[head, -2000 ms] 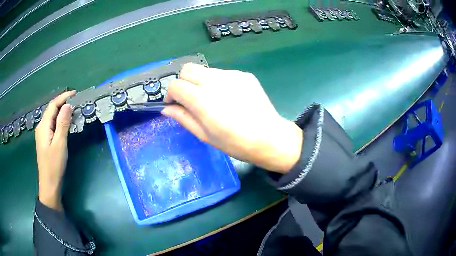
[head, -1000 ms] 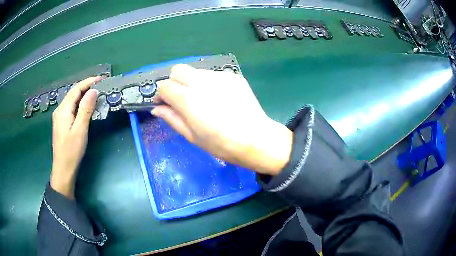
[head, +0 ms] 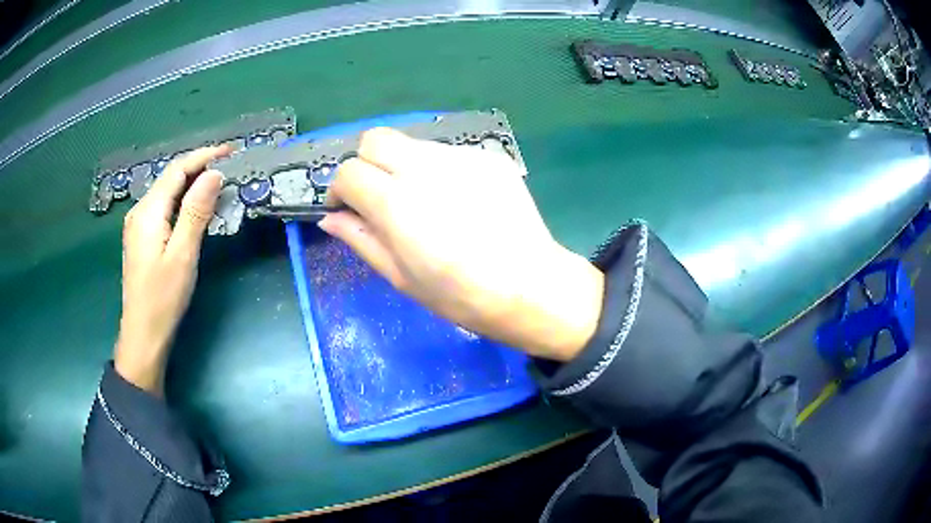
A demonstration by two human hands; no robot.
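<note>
My left hand grips the left end of a long grey-brown carrier bar over the far end of a blue tray. Round coil units with dark rings sit along the bar's near edge. My right hand holds thin tweezers, whose tips reach left along the grey lobed plates near the leftmost round unit. My right hand hides the bar's right-hand stations. Reddish specks lie on the tray bottom.
Another carrier bar lies behind my left hand. Two more bars lie at the far right on the green surface. A metal parts cluster is at the far right end. A blue stool stands on the floor at the right.
The view has shifted, so the tray, held bar and hands sit further right in the picture. The tweezers remain near the leftmost round units. The bar behind my left hand shows more fully.
</note>
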